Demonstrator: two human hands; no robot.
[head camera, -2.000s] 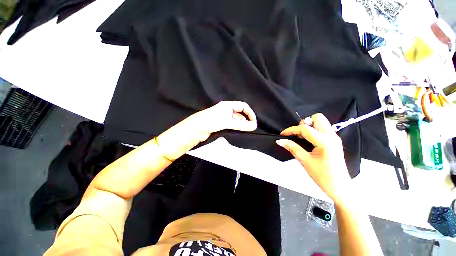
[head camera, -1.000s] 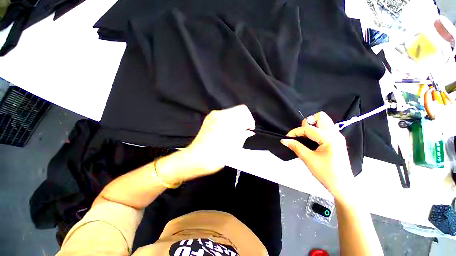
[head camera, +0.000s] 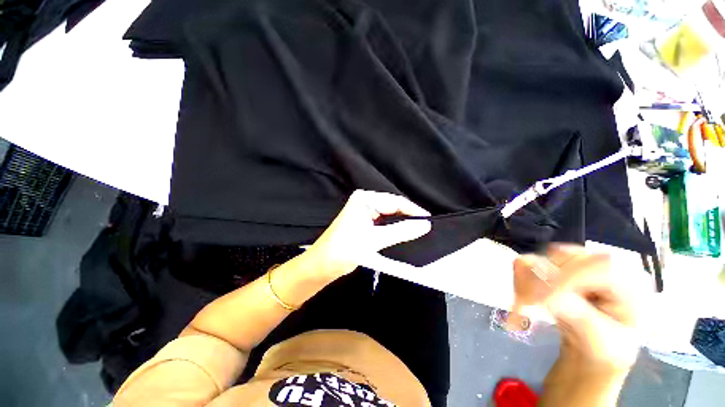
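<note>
Black fabric (head camera: 318, 103) lies draped over the white table. My left hand (head camera: 374, 226) pinches its folded edge near the table's front. From there the folded edge (head camera: 465, 212) runs taut to a small metallic clip (head camera: 521, 200) that grips it. A whitish tether (head camera: 592, 168) runs from the clip to the table's right side. My right hand (head camera: 580, 298) is off the cloth, past the table's front edge at the lower right. It is blurred, with its fingers curled; I cannot tell whether it holds a needle or thread.
Orange scissors handles (head camera: 701, 141), a green box (head camera: 692, 215) and a yellow pad (head camera: 682, 46) lie at the right. A slim black tool (head camera: 653, 256) lies near the right edge. A black crate (head camera: 33, 189) stands at the left. A red object (head camera: 515, 393) is on the floor.
My right hand has let go of the folded edge and moved right and toward me, uncovering the clip. My left hand has gone from closed near the edge to pinching it slightly further right.
</note>
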